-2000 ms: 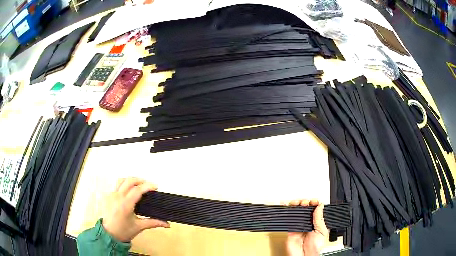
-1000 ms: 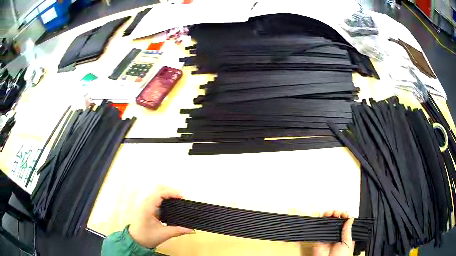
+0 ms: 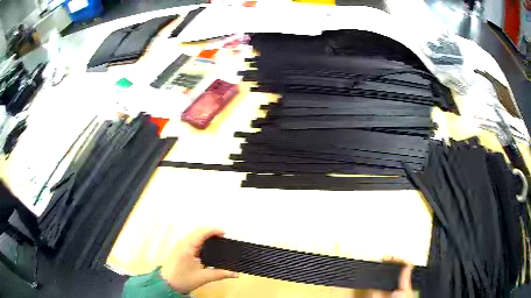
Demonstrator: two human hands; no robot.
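A ribbed bundle of black strips [image 3: 308, 262] lies crosswise between my hands, near the table's front edge. My left hand [image 3: 195, 265] grips its left end, with the thumb below and fingers above. My right hand [image 3: 402, 279] holds it near its right end; this hand is blurred and partly cut off by the lower edge. The bundle's right end overlaps the loose strip pile [image 3: 471, 215] in view. A wide strip stack [image 3: 343, 122] lies crosswise at the centre back. A smaller strip pile [image 3: 110, 186] lies at the left.
A dark red phone case [image 3: 211, 105] and a calculator [image 3: 189, 80] lie back left, near black flat panels [image 3: 131, 41]. A pale tape ring [image 3: 520, 185] rests at the right pile's edge. Clear plastic bags [image 3: 445, 55] lie back right.
The view has turned left, so the table things appear further right and slightly lower. Both hands still hold the bundle in much the same way.
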